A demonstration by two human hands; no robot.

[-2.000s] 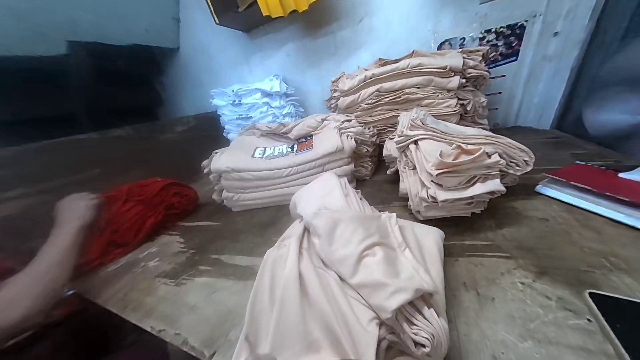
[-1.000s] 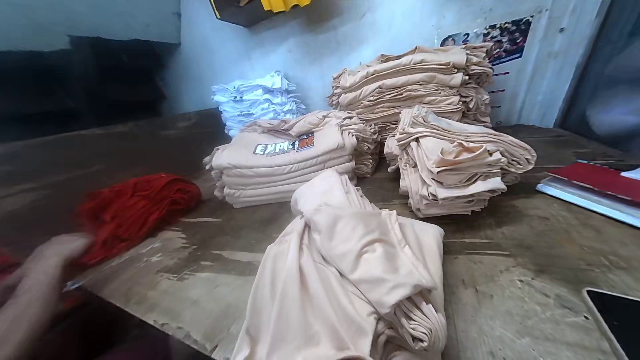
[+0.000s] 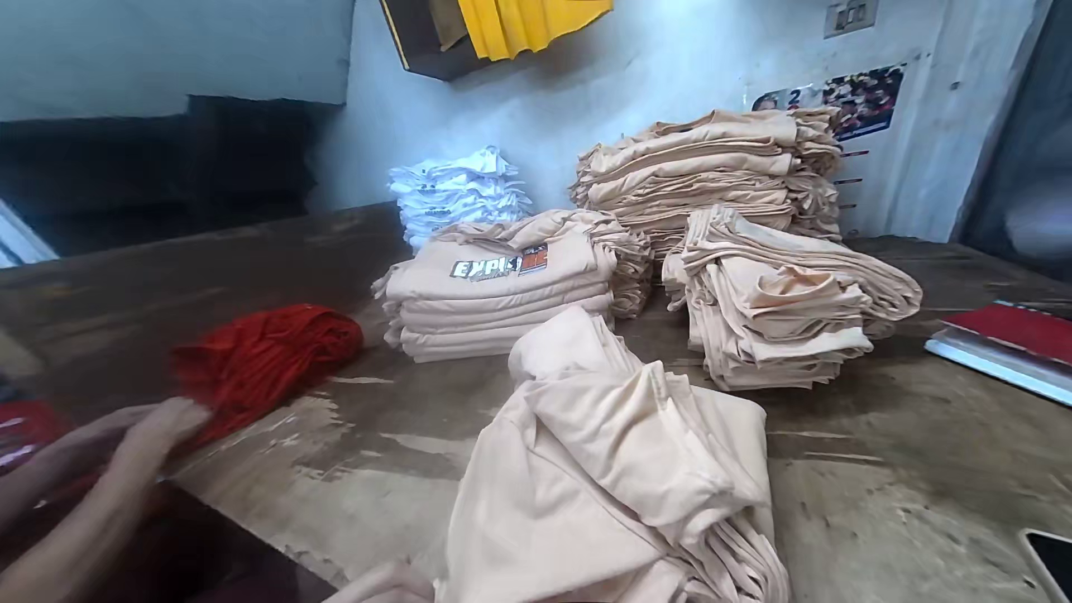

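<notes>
Only a small part of my left hand shows, at the bottom edge beside the lower left side of a loosely folded beige cloth garment pile. Its fingers are cut off by the frame, so its grip cannot be told. My right hand is out of view. Behind the near pile stand a stack of folded beige shirts with a printed front and, to its right, another folded beige stack. A taller beige stack rises against the wall, with a white garment stack to its left.
At the left, a co-worker's two hands are by a bundled red cloth on the worn wooden table. A red-topped stack of books or folders lies right. A dark-screened device is at the lower right corner.
Part of my left hand has come into view at the bottom edge. The co-worker's second hand now shows, and one hand has moved to the near end of the red cloth.
</notes>
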